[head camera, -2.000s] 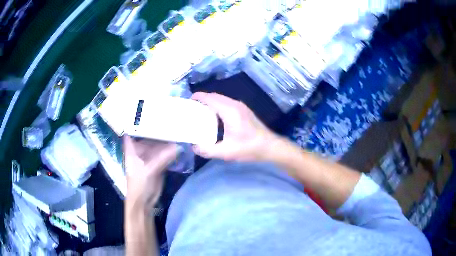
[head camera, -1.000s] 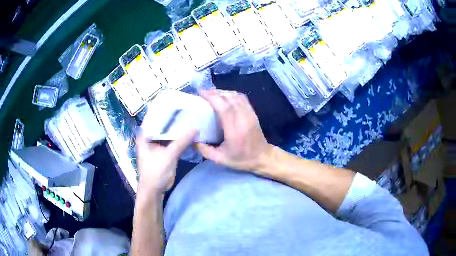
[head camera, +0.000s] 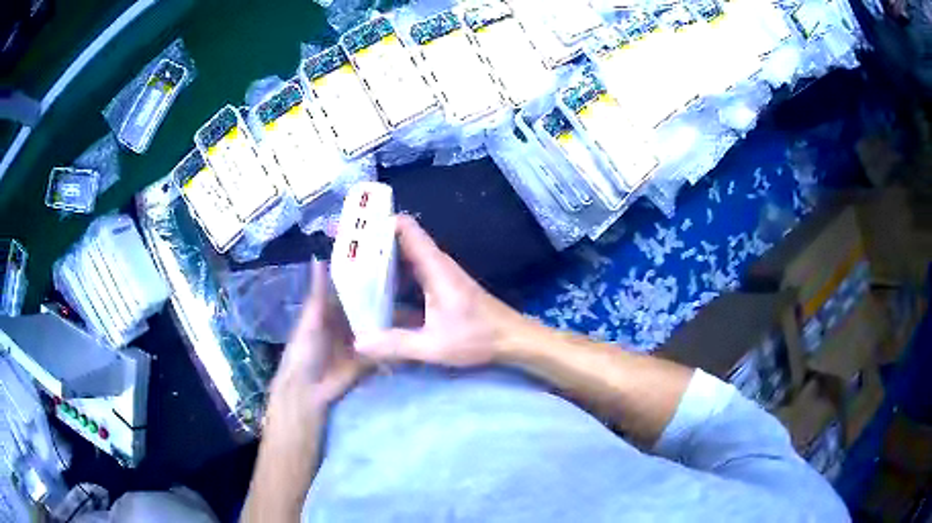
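A white power bank (head camera: 365, 268) stands tilted on edge between my hands, its port end with several reddish slots facing up. My right hand (head camera: 450, 301) grips it from the right, fingers behind and thumb at its lower end. My left hand (head camera: 322, 342) is at its lower left side, slightly blurred; its fingers are partly hidden and I cannot tell how firmly it holds. Open shells (head camera: 388, 77) with white batteries, yellow strips and green ends lie in a row on clear bags beyond my hands.
The black mat (head camera: 450, 204) lies under my hands. At left are stacked white pieces (head camera: 110, 281), a grey box with coloured buttons (head camera: 87, 383) and the green belt (head camera: 230, 51). Cartons (head camera: 833, 266) and white scraps (head camera: 654, 255) on a blue floor lie at right.
The power bank has turned from lying broad side up to standing on edge with its port end up. My hands have moved slightly down, and the left is now at its lower side.
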